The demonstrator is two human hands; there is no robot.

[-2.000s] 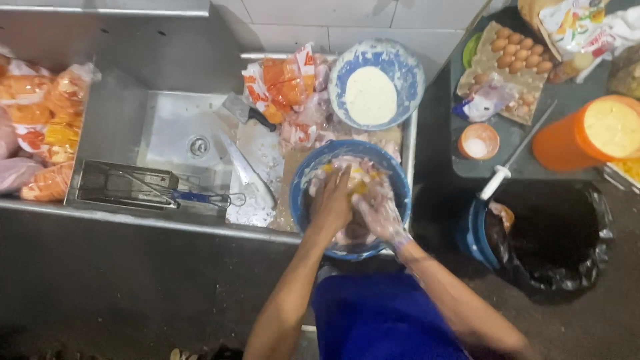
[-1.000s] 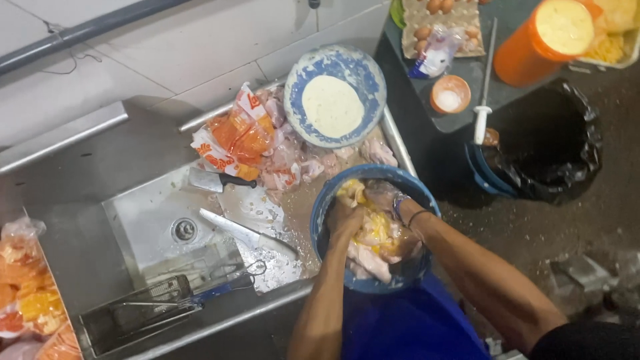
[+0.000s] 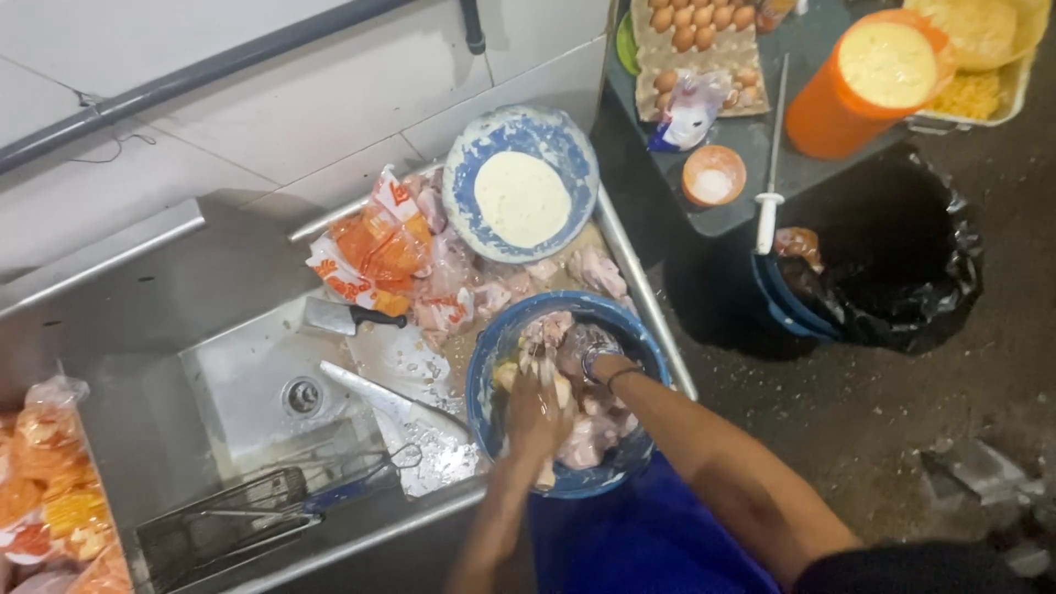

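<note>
Both hands are inside a blue plastic tub (image 3: 480,388) at the sink's edge, among raw chicken pieces (image 3: 590,437). My left hand (image 3: 538,408) lies on the chicken at the left, fingers stretched forward; whether it grips a piece is not clear. My right hand (image 3: 587,351), in a clear plastic glove, reaches into the pieces at the upper right, its fingers largely hidden. Yellow liquid shows beside the chicken. Behind the tub stands a blue bowl (image 3: 462,186) of pale batter (image 3: 522,200). More raw chicken (image 3: 598,272) lies on the board around it.
Left of the tub are a cleaver (image 3: 351,316), a long knife (image 3: 396,402), a wire basket (image 3: 223,516) and the steel sink (image 3: 256,388). Bagged chicken (image 3: 375,247) lies behind. At right are an egg tray (image 3: 701,49), an orange jug (image 3: 858,91), a sharpening steel (image 3: 773,165) and a lined bin (image 3: 891,256).
The view has swung and shifted. Both hands stay in the tub but have moved among the chicken; the left hand's fingers now stretch forward over the pieces.
</note>
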